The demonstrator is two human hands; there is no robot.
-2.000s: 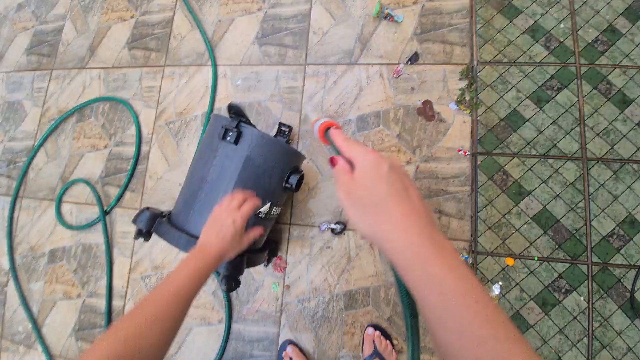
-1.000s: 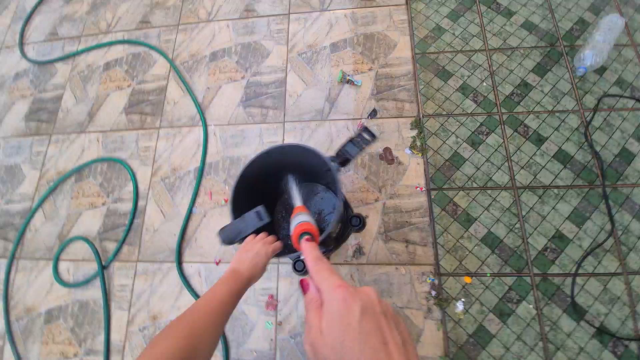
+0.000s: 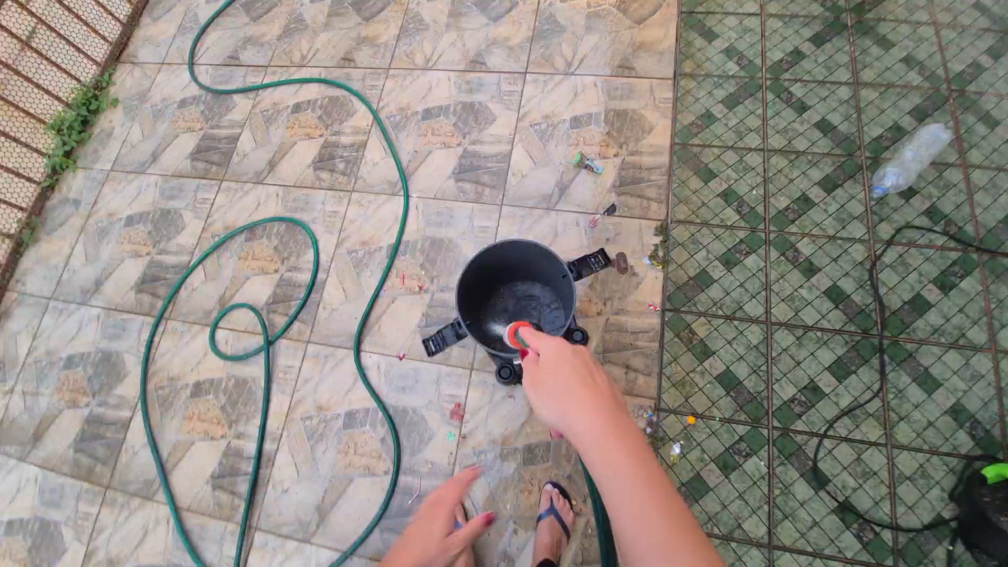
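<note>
A black plastic canister with caster wheels (image 3: 516,295) stands upright on the tiled floor, its open top facing me and its two side latches swung outward. The bottom inside looks wet. Over its near rim, my right hand (image 3: 563,378) grips an orange hose nozzle (image 3: 517,335) that sprays water into the canister. My left hand (image 3: 449,524) is held apart from the canister, low in the view, fingers spread and holding nothing. A green garden hose (image 3: 402,213) winds over the floor on the left, and a length of hose hangs below my right forearm.
My feet in flip-flops (image 3: 555,512) are near the bottom edge. A plastic bottle (image 3: 912,160) and a black cable (image 3: 876,315) lie on the green tiles at right. Small litter, including a wrapper (image 3: 587,163), dots the floor. A green plant (image 3: 71,130) grows along the left edge.
The canister, lying on its side two seconds ago, now stands upright. My left hand has let go of it and moved back toward me. The nozzle has come over the opening.
</note>
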